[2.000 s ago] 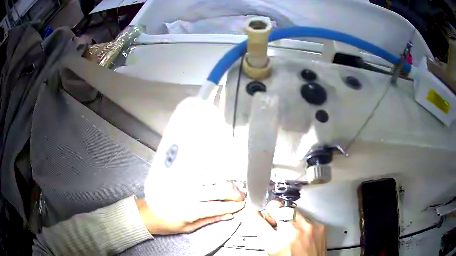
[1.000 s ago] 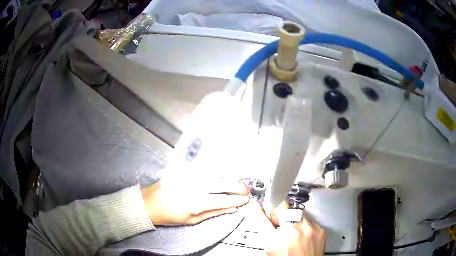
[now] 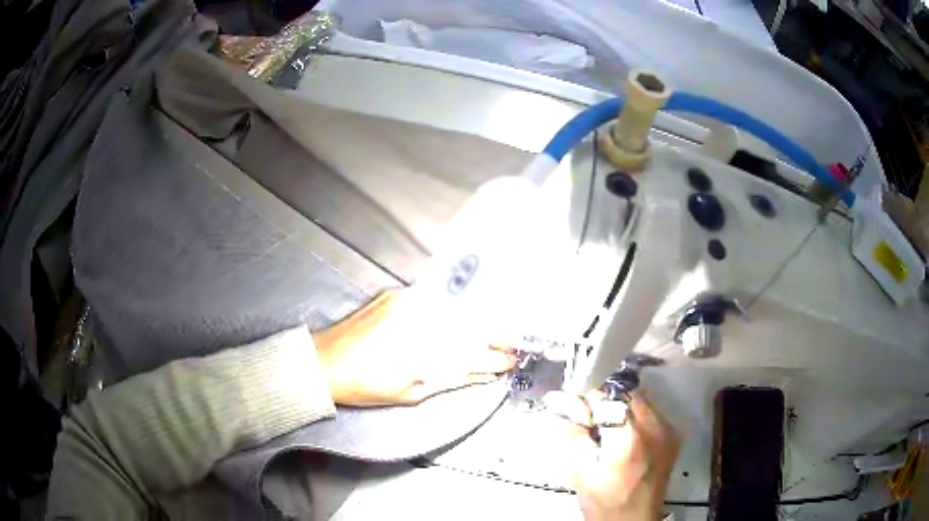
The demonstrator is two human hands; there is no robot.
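Note:
Taupe-grey cloth (image 3: 234, 270) spreads over the left side and runs under the machine head to the needle area. My left hand (image 3: 392, 356) lies flat on the cloth, fingertips beside the presser foot (image 3: 523, 379). My right hand (image 3: 626, 453) is just right of the needle area, fingers bent, partly behind the tension parts; whether it holds anything is hidden by parts and glare. The white sewing machine head (image 3: 652, 275) stands over the work, with strong white light washing out its left part.
A black mobile phone (image 3: 747, 448) lies on the bed at the right. A blue hose (image 3: 733, 110) arches to a cream fitting (image 3: 636, 120). More grey cloth is heaped at far left. A yellow-marked white piece (image 3: 888, 254) is at the right edge. A tension knob (image 3: 703, 336) juts from the head.
The view has shifted, so the machine head appears further right. My left hand has moved slightly up along the cloth beside the foot. My right hand has drawn a little away from the needle area.

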